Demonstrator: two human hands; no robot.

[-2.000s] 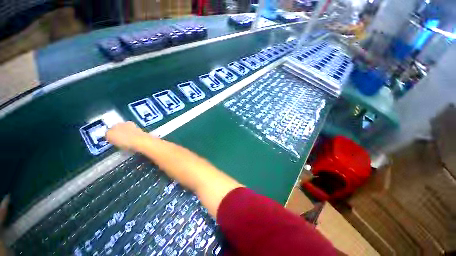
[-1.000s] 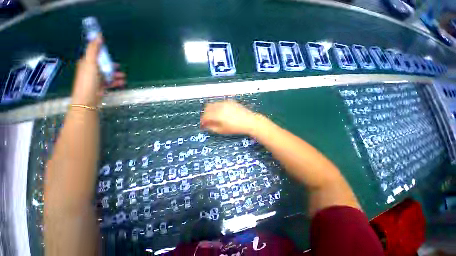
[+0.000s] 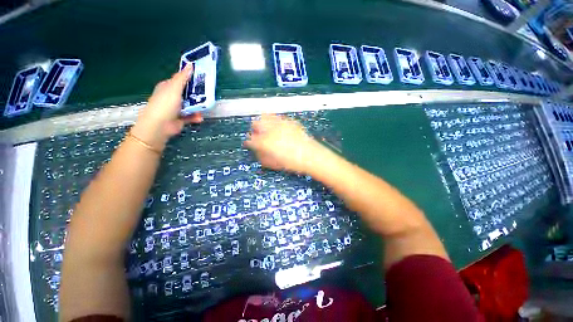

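Observation:
My left hand [image 3: 168,105] holds a device housing [image 3: 200,78] upright over the conveyor rail, its open side with dark insides facing right and toward me. My right hand [image 3: 273,141] is over the upper part of the clear blister tray [image 3: 207,214], right of the held housing and apart from it. Its fingers are bent and blurred; whether they pinch a small component cannot be told. The tray's lower pockets hold many small whitish components.
Housings [image 3: 289,65] lie in a row on the green conveyor belt [image 3: 138,31], two of them at far left. A pale rail [image 3: 364,99] edges the belt. A second blister tray [image 3: 496,163] lies at right, a larger-parts tray [image 3: 562,129] beyond it. A red stool or bin [image 3: 499,283] is at lower right.
Two seconds ago one hand reached to a housing on the belt. Since one second ago, my left hand has moved right with its housing, now turned to show its insides. My right hand has barely moved.

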